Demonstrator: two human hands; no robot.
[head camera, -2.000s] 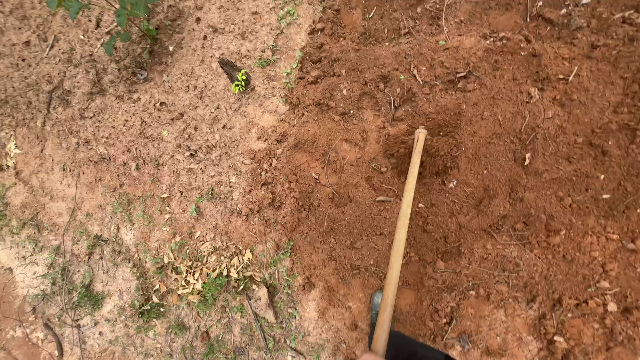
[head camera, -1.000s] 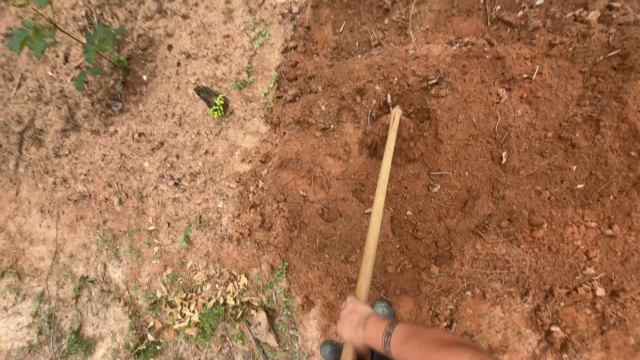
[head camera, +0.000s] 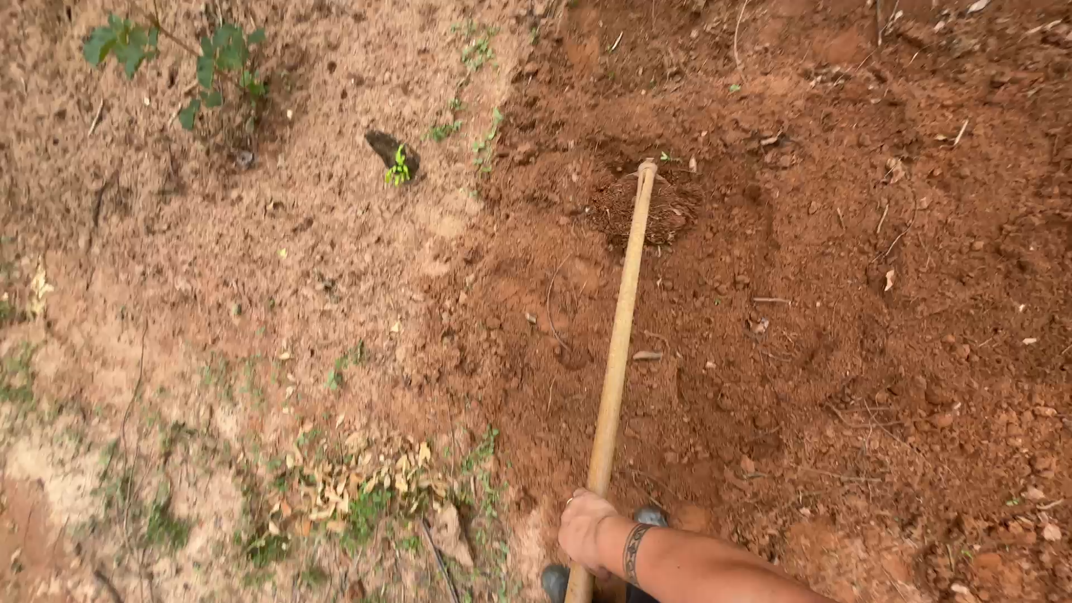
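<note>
A long-handled digging tool with a pale wooden handle (head camera: 620, 352) slants up the picture over red soil. My right hand (head camera: 586, 532) is closed around the handle near the bottom edge, with a patterned band round the wrist. The handle's far end rests over a dark, rough, rounded patch (head camera: 662, 213) in the soil. The tool's blade cannot be told apart from the earth there. My left hand is out of view.
Loose red soil (head camera: 837, 360) with twigs spreads to the right, paler ground to the left. A leafy plant (head camera: 222, 54), a small stump with a bright green sprout (head camera: 399, 166) and dry leaves (head camera: 377, 481) lie left. Dark shoes (head camera: 554, 579) show at the bottom.
Two seconds ago barely any of my hand showed at the bottom edge; now my right hand and forearm are in view on the handle. The dark patch at the far end shows more clearly.
</note>
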